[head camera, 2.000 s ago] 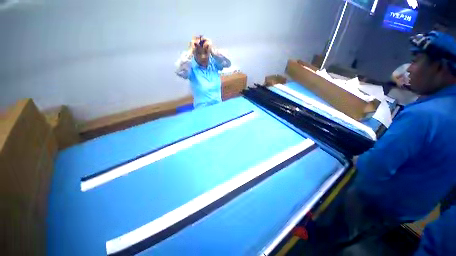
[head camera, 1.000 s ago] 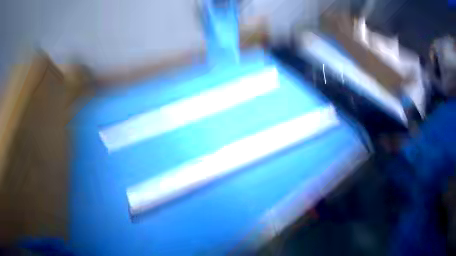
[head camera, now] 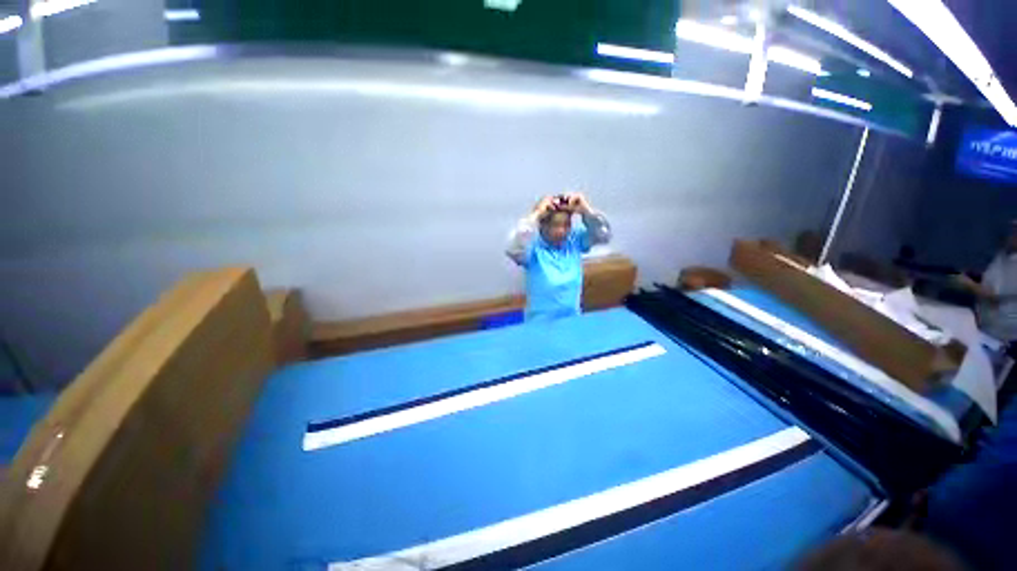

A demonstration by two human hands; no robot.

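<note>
Two long pairs of strips lie on the blue table cover (head camera: 502, 457). In the far pair, a white strip (head camera: 491, 398) lies along the near side of a thin black strip (head camera: 480, 386). In the near pair, a wider white strip (head camera: 625, 487) lies along the far side of a black strip (head camera: 669, 495); their left ends reach the bottom edge of the picture. I cannot make out either of my hands. A blurred brownish shape is cut off at the bottom right edge, and I cannot tell what it is.
A bundle of shiny black strips (head camera: 781, 374) lies along the table's right side. Beyond it are a long open carton (head camera: 836, 312) and white sheets (head camera: 976, 374). Tall brown cartons (head camera: 145, 413) stand at left. A person (head camera: 554, 273) stands behind the table, hands raised to the head.
The view has tilted up and turned left, so the table sits lower and overhead lights show. The strip pairs lie as they did two seconds ago. The co-worker at right is mostly out of view.
</note>
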